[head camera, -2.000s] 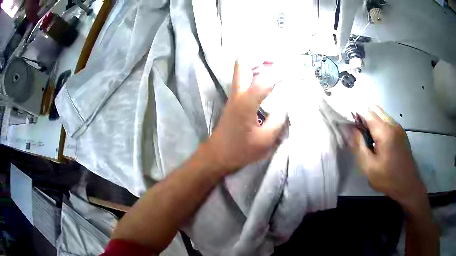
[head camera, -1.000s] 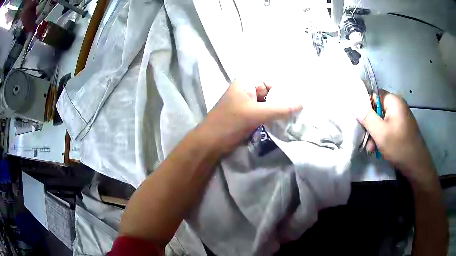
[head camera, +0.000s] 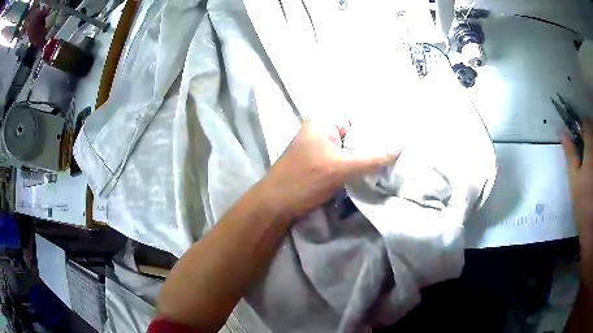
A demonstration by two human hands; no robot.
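The pale grey-white garment [head camera: 221, 149] lies across the table and hangs over its front edge; its part under the lamp is glaring white. My left hand [head camera: 318, 159] holds the garment near the middle, thumb pointing right over bunched folds; its fingertips are partly lost in glare and cloth. My right hand [head camera: 579, 169] is at the far right, cut off by the picture's edge, away from the garment. Slim pointed snips [head camera: 567, 116] are between its fingers, tips pointing up and left. A small dark patch shows under my left hand among the folds.
The sewing machine's dark and metal knobs [head camera: 469, 49] stand behind the garment. The white table [head camera: 533, 195] has ruler marks along its front edge. At left are brown edging [head camera: 116, 58], a round grey machine part [head camera: 23, 132] and a red-topped object [head camera: 62, 54].
My right hand has moved away from the garment to the far right with the snips. My left hand has barely moved since one second ago. The garment's right edge now lies spread in a curve.
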